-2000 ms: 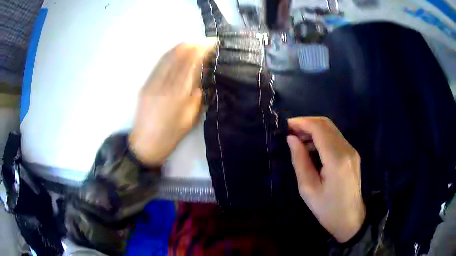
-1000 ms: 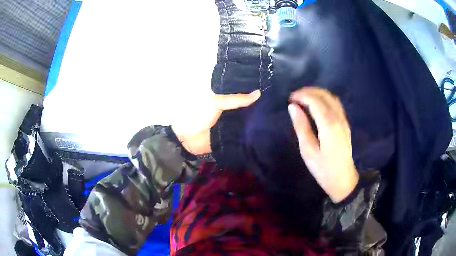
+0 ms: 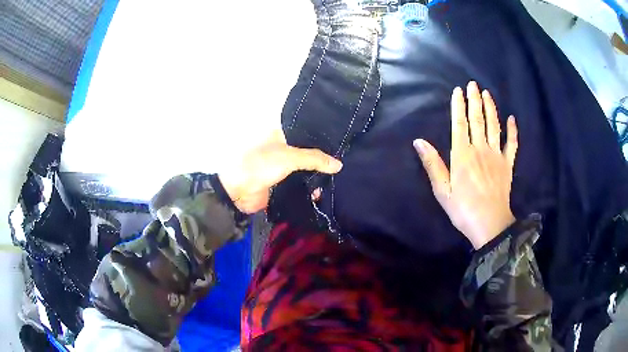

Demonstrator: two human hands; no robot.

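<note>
A black puckered band (image 3: 334,82) with pale stitch lines runs down from the machine's needle area at the top edge. The wide dark garment panel (image 3: 413,185) lies to its right. My left hand (image 3: 275,168) grips the band near the table's front edge, thumb on top and a fingertip showing below the cloth; its other fingers are hidden. My right hand (image 3: 478,168) lies flat on the panel, palm down, fingers apart, holding nothing. The needle and presser foot cannot be made out.
A ribbed grey-blue knob (image 3: 414,15) is at the top. The white table (image 3: 186,89) has a blue edge at left. Jumbled black cloth (image 3: 58,234) lies at far left. Red-and-black patterned cloth (image 3: 330,295) covers the lap. Teal handles (image 3: 622,124) show at the right edge.
My left hand has moved down and bent the band's lower part leftward, gripping it. My right hand has opened from a curled pose and spread flat on the panel, slightly further right.
</note>
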